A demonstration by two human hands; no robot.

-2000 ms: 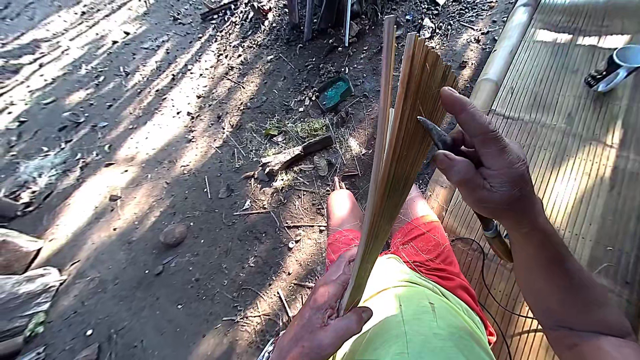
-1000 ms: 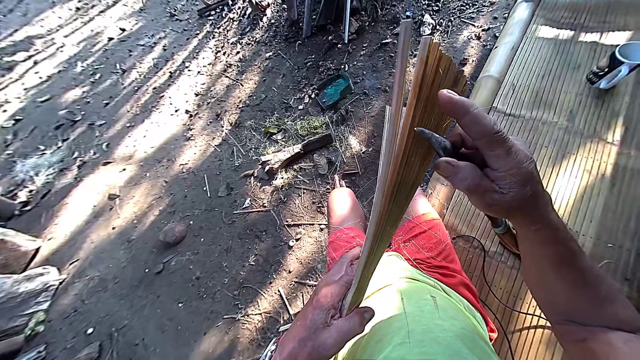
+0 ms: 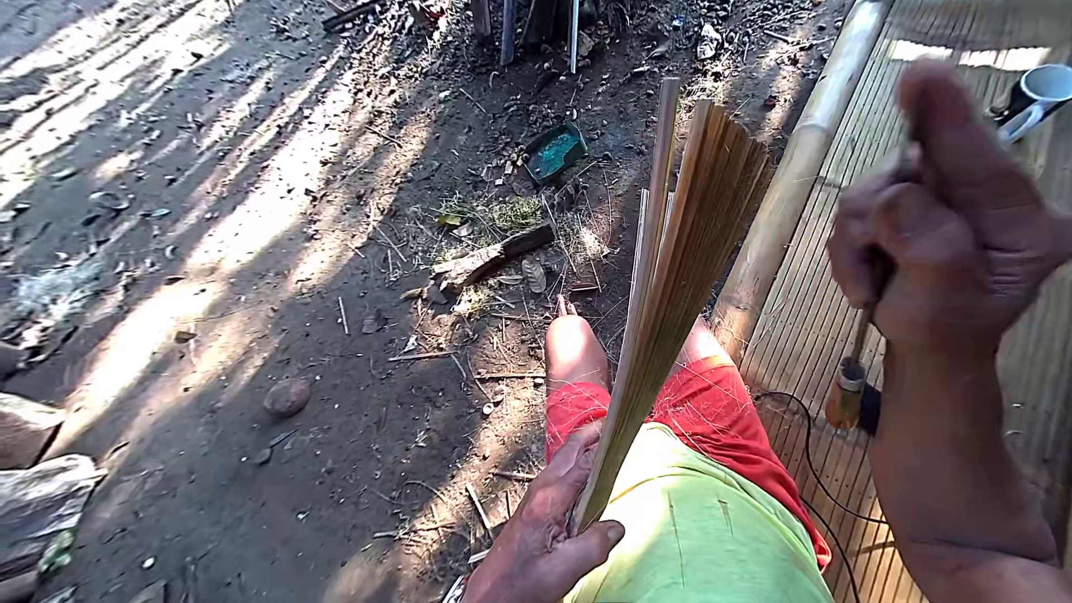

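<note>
My left hand (image 3: pixel 557 523) grips the lower end of a fanned bundle of thin split bamboo strips (image 3: pixel 682 276), which stands upright, leaning right, above my lap. One paler strip rises apart at the bundle's left side. My right hand (image 3: pixel 942 218), blurred and raised at the right, is closed around a tool with a thin metal shank. The tool's handle end (image 3: pixel 846 394) shows below the fist, with a metal collar and an orange-brown tip; its blade is mostly hidden by my fingers. The right hand is apart from the bundle.
A slatted bamboo platform (image 3: pixel 812 310) with a thick bamboo pole edge lies at the right, bearing a mug (image 3: pixel 1043 88) and a black cable (image 3: pixel 808 444). On the dirt ground are a green container (image 3: pixel 555 153), a piece of wood (image 3: pixel 494 255), a stone (image 3: pixel 287 397) and split logs (image 3: pixel 42 502).
My right hand has moved right, away from the bundle, with the tool still in it; before, the tool's pointed blade was at the strips. The left hand still holds the bundle.
</note>
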